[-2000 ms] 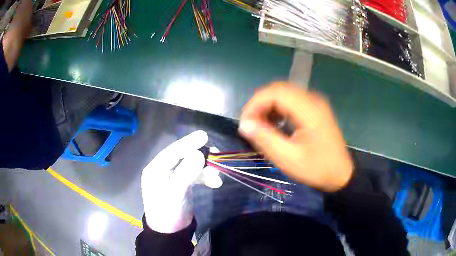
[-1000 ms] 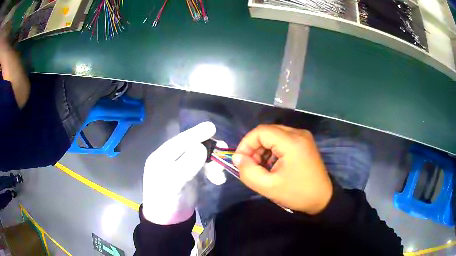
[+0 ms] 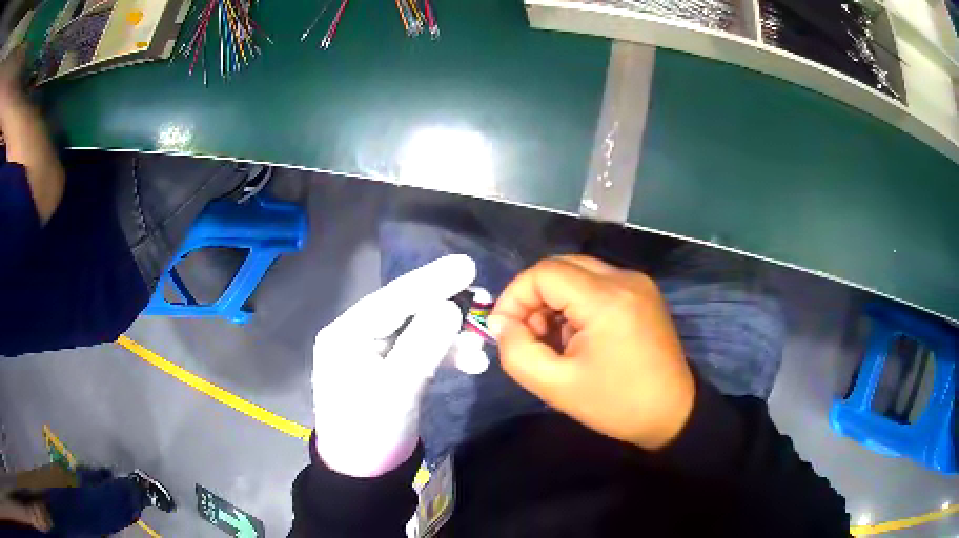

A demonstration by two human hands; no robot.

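My left hand (image 3: 384, 368), in a white glove, pinches a small dark connector housing (image 3: 468, 305) at its fingertips, mostly hidden by the glove. Several coloured wires (image 3: 481, 322), among them yellow, white and dark red, run from the housing toward my bare right hand (image 3: 594, 347). The right thumb and forefinger close on the wires right beside the housing. The rest of the wires is hidden behind the right hand. Both hands are over my lap, in front of the bench edge.
The green bench (image 3: 347, 116) carries wire harnesses (image 3: 223, 32), a tape strip (image 3: 618, 131) and an off-white compartment tray (image 3: 673, 32) with white and black wires. A neighbour's tray (image 3: 116, 37) and a person's arm (image 3: 32, 142) are at left. Blue stools (image 3: 226, 252) stand left and right.
The right hand has come down from above the wires onto them, close to the housing. The left hand has shifted slightly right. The view has tilted lower, showing less of the tray.
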